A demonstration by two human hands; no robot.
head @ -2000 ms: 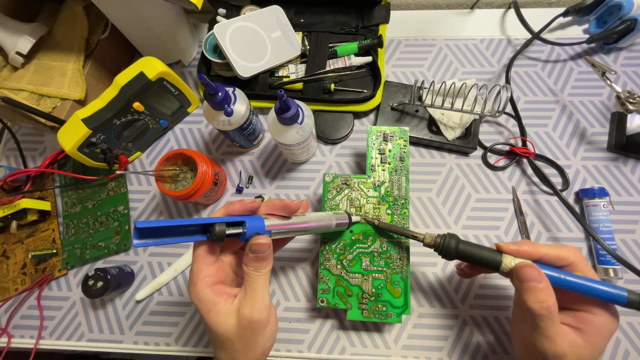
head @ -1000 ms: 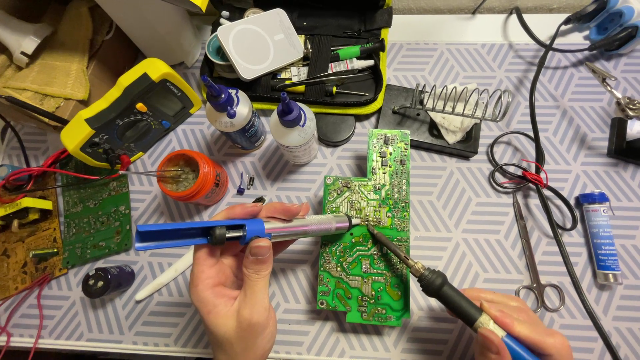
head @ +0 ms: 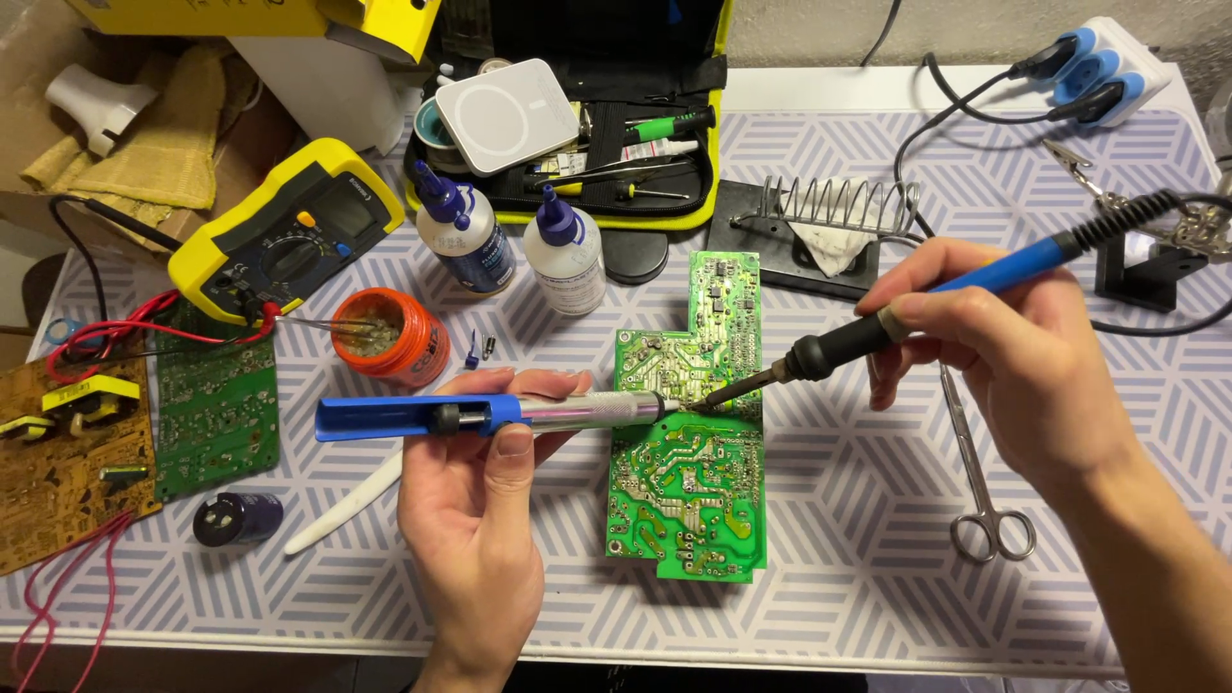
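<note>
My left hand (head: pixel 486 500) holds a blue and silver desoldering pump (head: pixel 577 410) level, its nozzle over the middle of a green circuit board (head: pixel 683 481). The board lies on the patterned table cover with its solder side up. From the right, my right hand (head: pixel 1011 366) grips a soldering iron (head: pixel 852 337) with a blue and black handle. The iron's dark tip is at the board's middle, close beside the pump's nozzle; whether the two touch I cannot tell.
Steel scissors (head: pixel 982 500) lie below my right forearm's side. Behind the board stand two bottles (head: pixel 568 269), an iron stand (head: pixel 789 269) and a tool case (head: pixel 707 192). At left are a multimeter (head: pixel 289 231), an orange jar (head: pixel 409 337), a capacitor (head: pixel 241 518) and other boards (head: pixel 217 414).
My right hand and the iron's handle have swung up and away from the near side, while the tip stays around the board's middle. The pump remains near the same spot.
</note>
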